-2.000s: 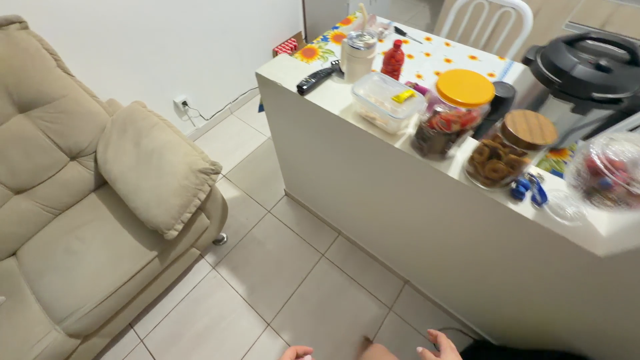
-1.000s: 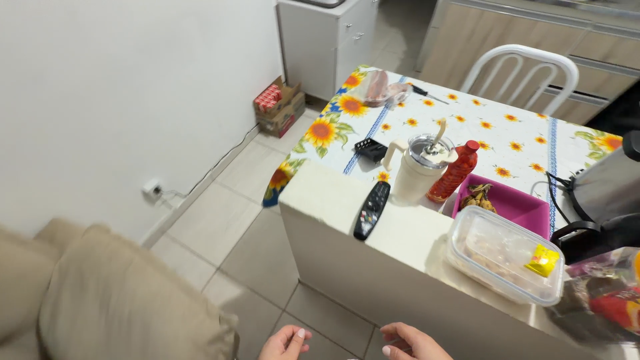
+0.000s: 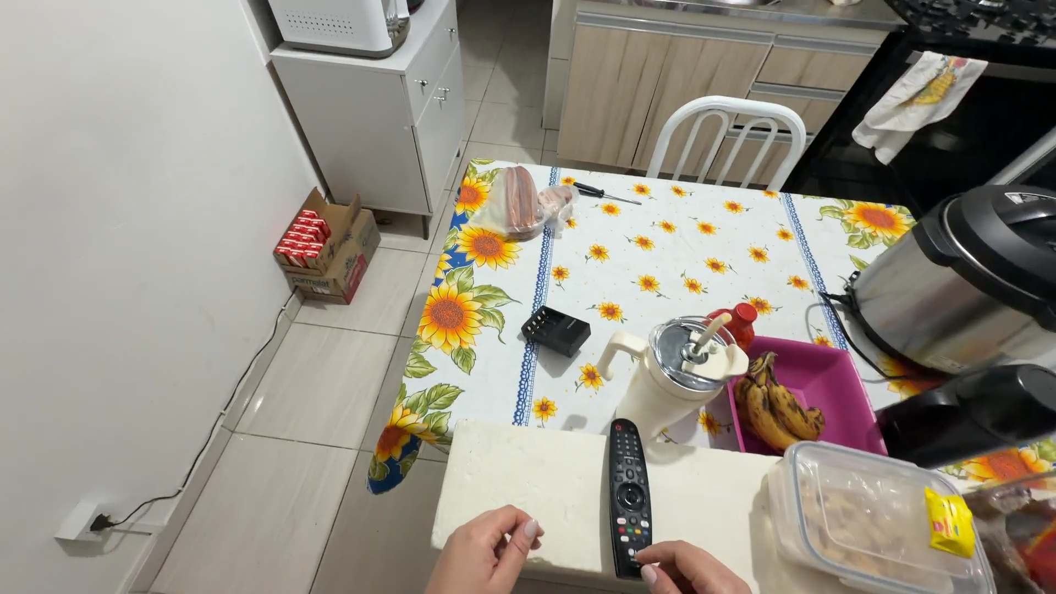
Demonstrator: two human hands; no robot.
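Note:
My left hand (image 3: 488, 551) hovers over the front edge of the white counter ledge (image 3: 528, 470), fingers curled, holding nothing visible. My right hand (image 3: 689, 569) is at the lower end of a black TV remote (image 3: 630, 495), fingertips on or just over its buttons; whether they touch is unclear. The remote lies lengthwise on the ledge, buttons up. Behind it stands a cream tumbler (image 3: 672, 371) with a handle, clear lid and straw. A black battery charger (image 3: 556, 331) lies on the sunflower tablecloth (image 3: 610, 264). To the right is a lidded plastic container (image 3: 874, 511) with a yellow packet (image 3: 949, 522) on top.
A magenta tray (image 3: 841, 396) holds ripe bananas (image 3: 775, 404) beside a red bottle (image 3: 737, 323). An electric pressure cooker (image 3: 965, 272) and a black cylindrical flask (image 3: 973, 417) stand right. Farther back lie a screwdriver (image 3: 606, 194) and bagged meat (image 3: 520, 202). A white chair (image 3: 726, 107) stands behind.
The view has moved closer to the table and ledge. My hands, earlier in front of the ledge, are now over it, the right one at the remote.

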